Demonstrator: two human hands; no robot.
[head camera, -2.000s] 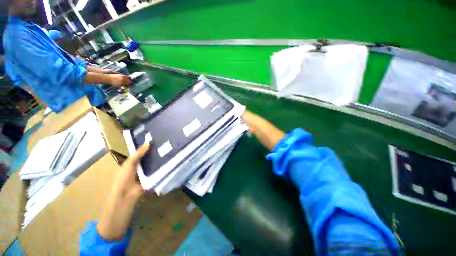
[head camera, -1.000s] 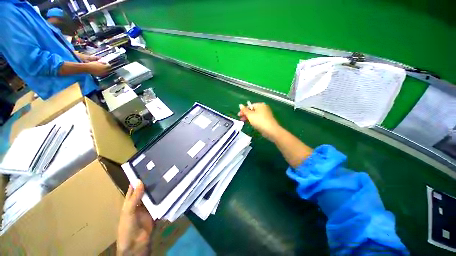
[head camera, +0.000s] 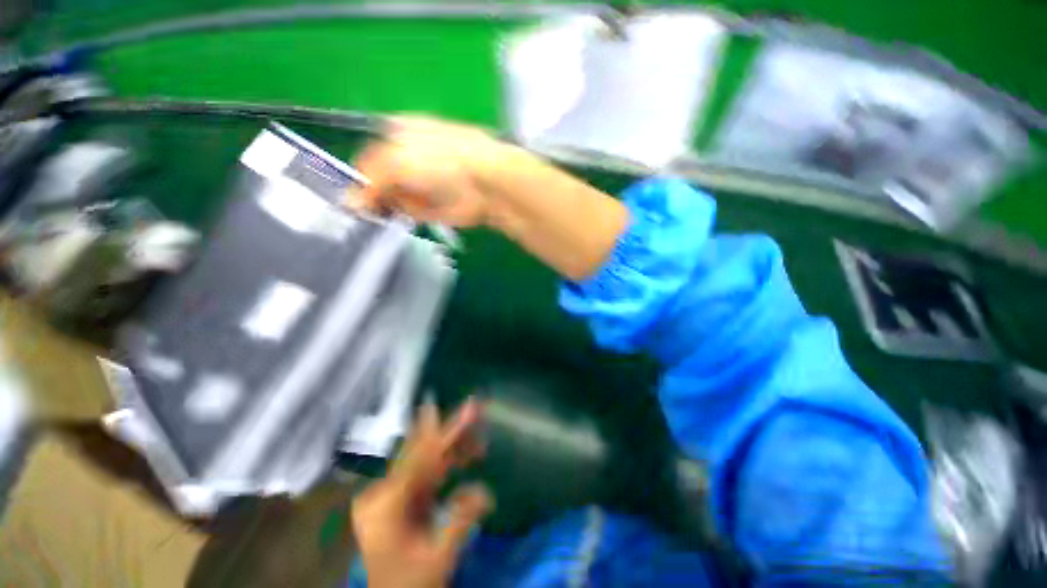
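Note:
The picture is blurred. A stack of flat black tablet back covers with white interleaf sheets (head camera: 385, 333) lies on the dark green surface at left. The top cover (head camera: 212, 299) faces up, with several white pads on it. My right hand (head camera: 431, 172) is at the stack's upper right corner, fingers bent down on or just over the cover's edge. Whether it grips the cover or a small tool is too blurred to tell. My left hand (head camera: 419, 505) is below and right of the stack, fingers apart, holding nothing.
Another black cover with white patches (head camera: 913, 301) lies at right. A clear plastic bag (head camera: 974, 471) is at the lower right. Papers (head camera: 614, 86) hang on the green board behind. A cardboard box (head camera: 86, 517) is at the lower left. Blurred items lie at the far left.
My left hand has let go of the stack's near left corner and moved right. My right hand has come back to the stack's upper right corner. The view has turned right.

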